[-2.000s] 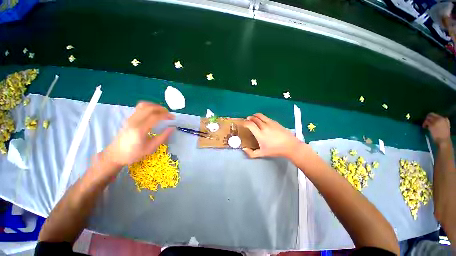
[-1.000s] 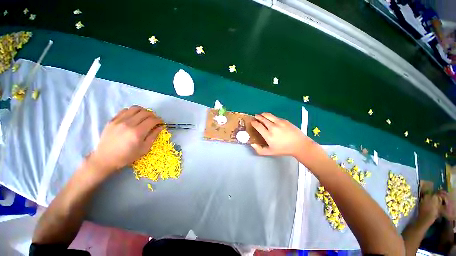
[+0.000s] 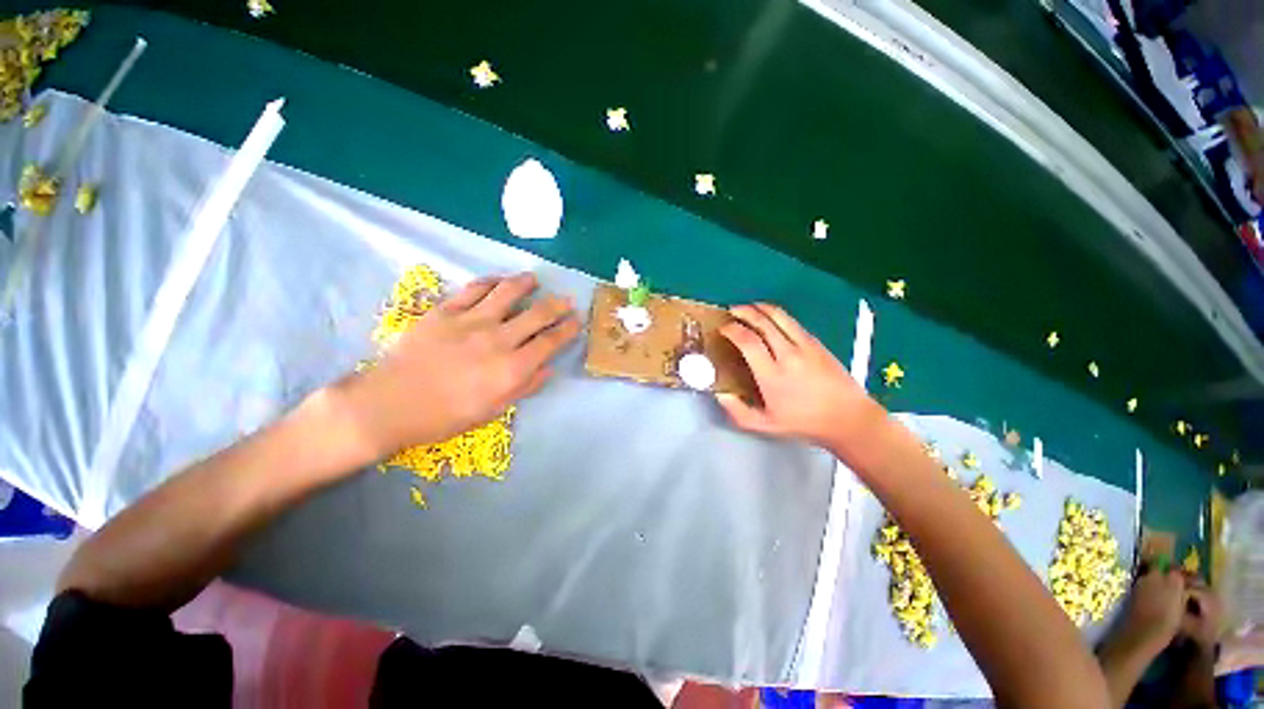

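Observation:
My left hand [image 3: 471, 353] is palm down over the yellow pile [image 3: 464, 454], fingers pointing toward the cardboard piece; whether it holds anything is hidden. No tweezers show. My right hand [image 3: 797, 374] holds the right end of the brown cardboard piece [image 3: 652, 346], which lies flat on the pale sheet. The cardboard bears dark stains, a white round spot [image 3: 696, 371] near my right fingers and another white spot [image 3: 634, 319] at its left. A green bit [image 3: 639, 294] and a small white tip stand at its upper left edge.
A white rounded object [image 3: 532, 201] lies on the teal table edge [image 3: 416, 173]. Yellow-white pieces [image 3: 706, 183] sit spaced on the green belt [image 3: 776, 125]. Paler piles [image 3: 1087, 565] lie right, beyond a white tape strip [image 3: 836, 513]. Another person's hands [image 3: 1164, 603] are at far right.
The view has shifted and tilted. My left hand has moved right across the yellow pile, toward the cardboard. The dark tweezers seen at its fingertips no longer show. My right hand stays on the cardboard.

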